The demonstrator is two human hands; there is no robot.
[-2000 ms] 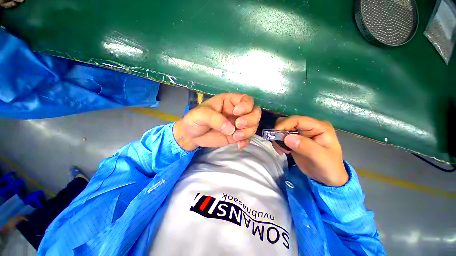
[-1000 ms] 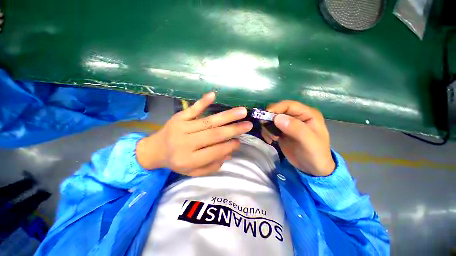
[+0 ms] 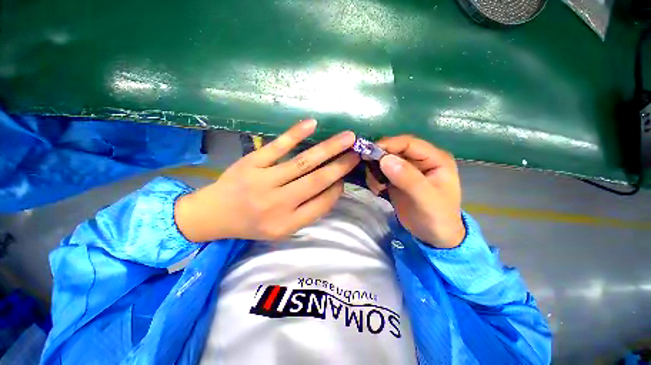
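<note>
My right hand (image 3: 426, 187) pinches a small flat strip (image 3: 368, 148), like a circuit board or module with a purple-and-white pattern, between thumb and fingers. The strip points up and left from the fingertips. A dark area shows under the strip by the curled fingers; I cannot tell what it is. My left hand (image 3: 275, 187) is at picture left, back of the hand up, fingers spread. One of its fingertips is at the strip's free end; I see nothing gripped in it. Its palm side is hidden. Both hands are above the lap, near the bench edge.
The glossy green bench mat (image 3: 271, 43) spans the top. A round dish with grey speckled contents (image 3: 508, 8) and a clear bag (image 3: 591, 13) are at the far right, cut off. A black box (image 3: 644, 128) and cable are at the right edge. Blue cloth (image 3: 100, 153) hangs at left.
My left hand has gone from curled, with fingertips together, to spread beside the strip. The strip in my right hand has tilted, its free end now higher. The view has shifted, moving the dish towards the top edge.
</note>
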